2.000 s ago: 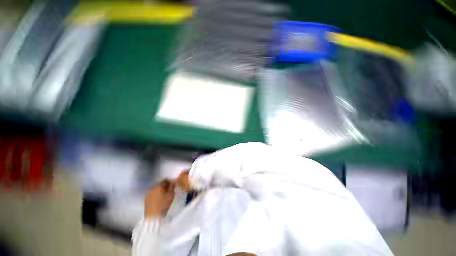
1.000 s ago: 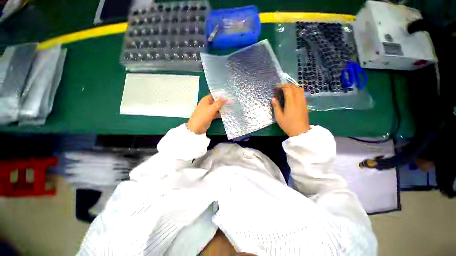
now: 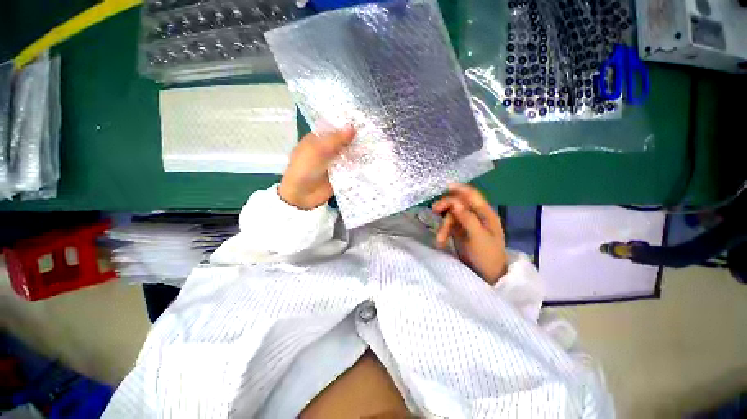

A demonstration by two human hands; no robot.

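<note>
A silvery bubble wrap bag [image 3: 409, 106] is held up at a tilt over the bench's front edge. A darker flat rectangular shape shows through its upper and right part; I cannot tell what it is. My left hand [image 3: 315, 164] grips the bag's lower left side, thumb on top. My right hand [image 3: 473, 229] is off the bag, just below its lower right corner, with fingers apart and curled. It appears to hold nothing.
On the green bench [image 3: 98, 147] lie a white sticker sheet [image 3: 228, 131], a blister tray [image 3: 217, 37], ring stickers in a clear bag [image 3: 545, 65], blue scissors [image 3: 622, 74] and stacked bubble bags [image 3: 33, 131]. A white box [image 3: 696, 29] stands far right.
The bag has come up closer to the camera and now looks larger. My right hand has let go of its right side and moved down towards me. My left hand still holds it.
</note>
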